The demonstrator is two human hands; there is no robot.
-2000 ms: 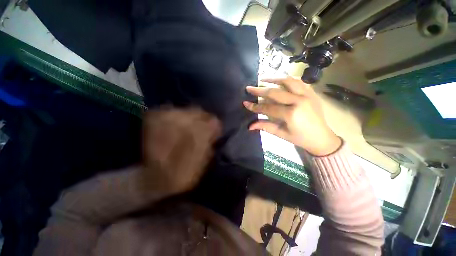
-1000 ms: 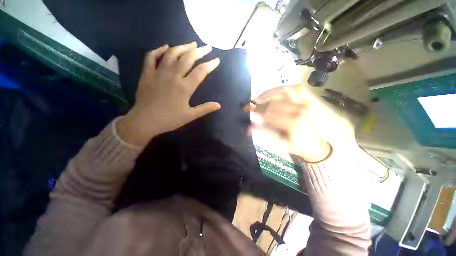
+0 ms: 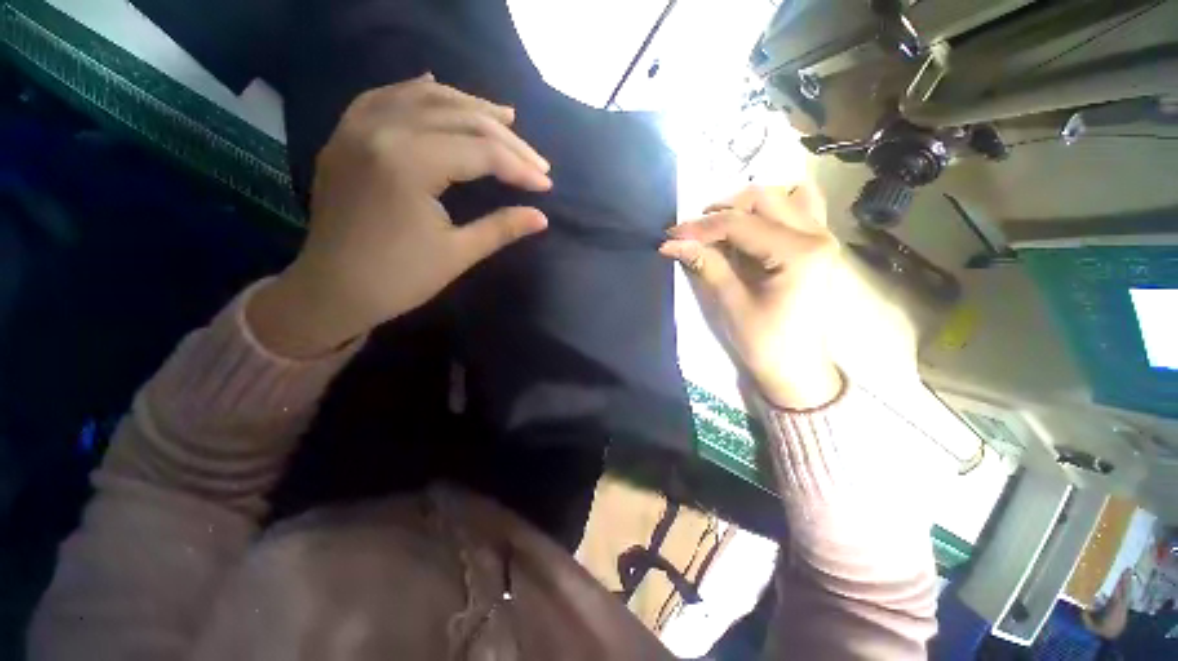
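Observation:
A dark fabric panel lies across the table and hangs over its front edge, its right edge beside the brightly lit needle area. My left hand is over the panel's left part, thumb and fingers apart, not closed on cloth. My right hand pinches the right edge of the dark fabric panel between thumb and fingertips, just on the wearer's side of the needle area. Glare hides the presser foot and needle.
The sewing machine head is at the right, with a black ridged knob and a green control panel. A green ruler-marked table edge runs at left. A person's hand shows at the lower right.
My left hand has lifted from its flat spread on the fabric and its fingers have curled. My right hand, blurred before, now pinches the fabric edge. The view has shifted slightly.

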